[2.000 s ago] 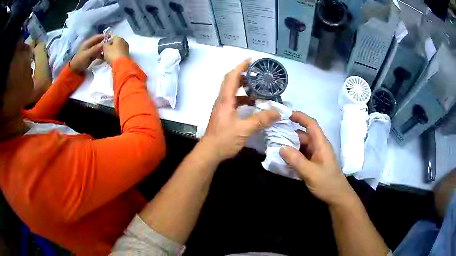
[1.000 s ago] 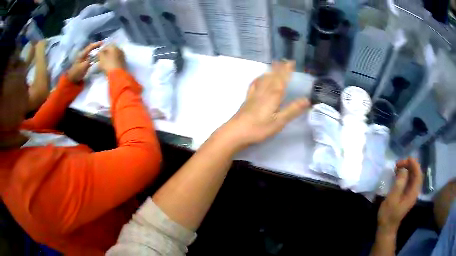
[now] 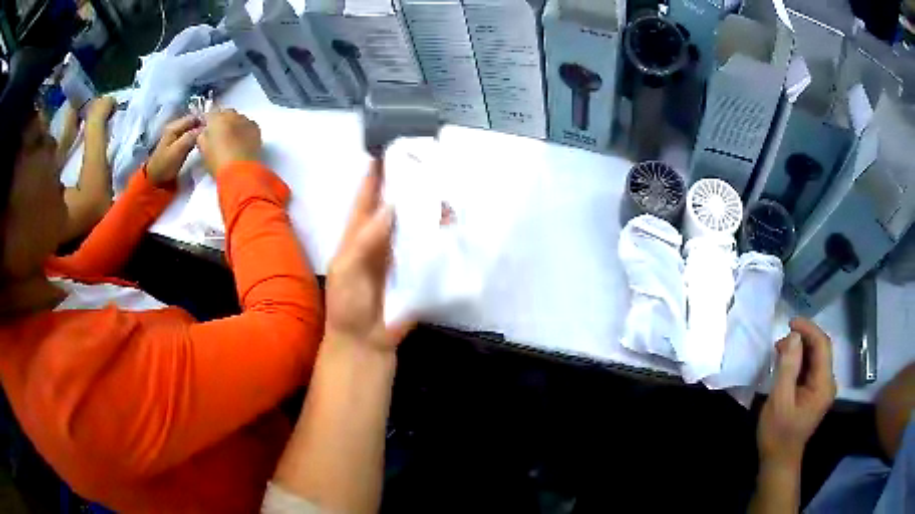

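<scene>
My left hand (image 3: 363,263) holds a dark grey handheld fan (image 3: 403,118) whose handle is inside a white bag (image 3: 426,226). The fan is upright, a little blurred, over the left-middle of the bench. My right hand (image 3: 798,387) is at the bench's front edge at the right, fingers bent, with nothing visible in it. Beside it lie three bagged fans in a row: a dark one (image 3: 654,191), a white one (image 3: 713,207) and another dark one (image 3: 769,229), their heads towards the boxes.
Grey-blue retail boxes (image 3: 582,85) stand along the back. An unbagged dark fan (image 3: 654,95) stands upright among them. A slim dark bar (image 3: 864,331) lies at the far right. A person in orange (image 3: 191,371) works at the left, near a greyish-white heap (image 3: 166,85).
The dark fan that both hands held now lies at the left of the row. My left hand has moved left and taken the bagged fan near the person in orange. My right hand moved right.
</scene>
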